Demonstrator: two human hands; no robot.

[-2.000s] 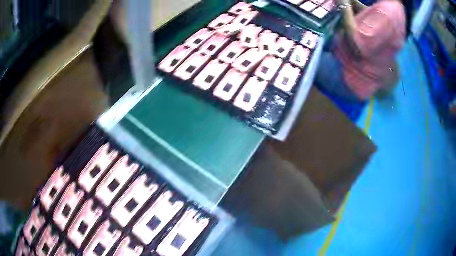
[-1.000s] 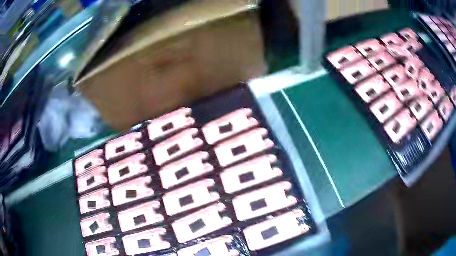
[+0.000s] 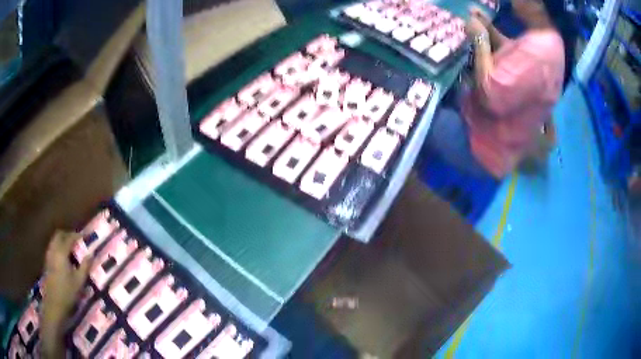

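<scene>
A black blister tray (image 3: 221, 319) with rows of pink-white housings fills the lower left. Each housing, such as this one (image 3: 147, 307), has a dark square in its face. My left hand (image 3: 62, 280), blurred, is over the tray's left part, its fingertips at a housing near the back corner. Whether the fingers grip that housing is unclear. My right hand is out of the picture.
A second tray (image 3: 351, 200) of housings lies ahead on the green surface (image 3: 239, 217), with another beyond. A grey post (image 3: 167, 84) and brown carton (image 3: 63, 168) stand left. An open carton (image 3: 415, 280) is below right. A person in pink sits beyond.
The view swung left, then back right. My left hand has come into view over the near tray. The seated person's arm now shows by the far tray.
</scene>
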